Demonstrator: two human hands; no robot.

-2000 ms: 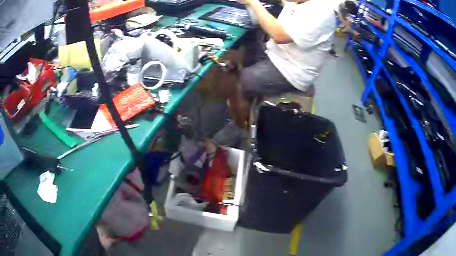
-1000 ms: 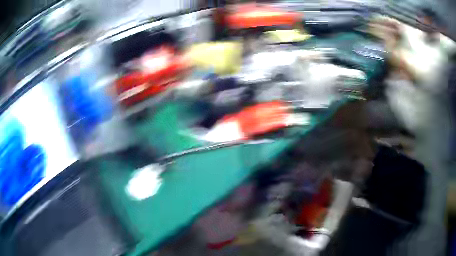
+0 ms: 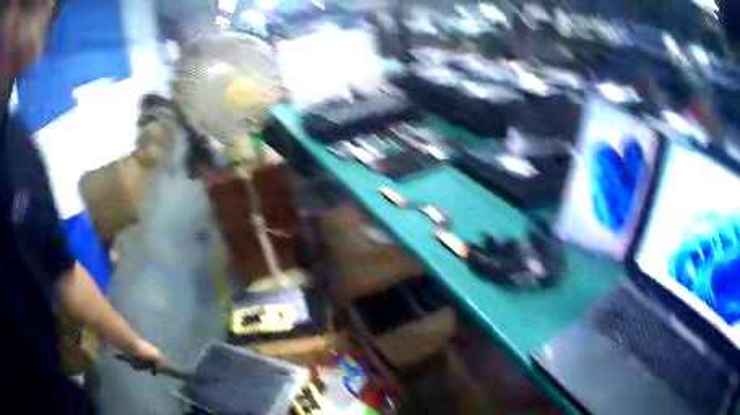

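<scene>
Neither of my hands is in view. The triple-screen laptop stands on the green mat at the right, cut off by the picture's edge. Its main display [image 3: 706,243] and narrow side screen [image 3: 613,182] show a blue swirl on white. Its keyboard [image 3: 661,340] and grey palm rest lie below the screens. Left of the laptop, a blurred black coiled item [image 3: 519,261] lies on the mat. Small copper-coloured pieces [image 3: 451,242] lie near the bench's front edge.
Another person [image 3: 36,243] in dark clothes stands at the left, one hand on a dark flat pan-like object [image 3: 235,381]. A round fan [image 3: 227,85] stands beyond the bench's far end. Boxes and mixed items lie below the bench edge [image 3: 406,243]. Blurred dark parts line its back.
The view has swung left along the bench. The person in white, the black bin and the red sheet have left the picture. The laptop is now at the right, and a person in dark clothes is in view.
</scene>
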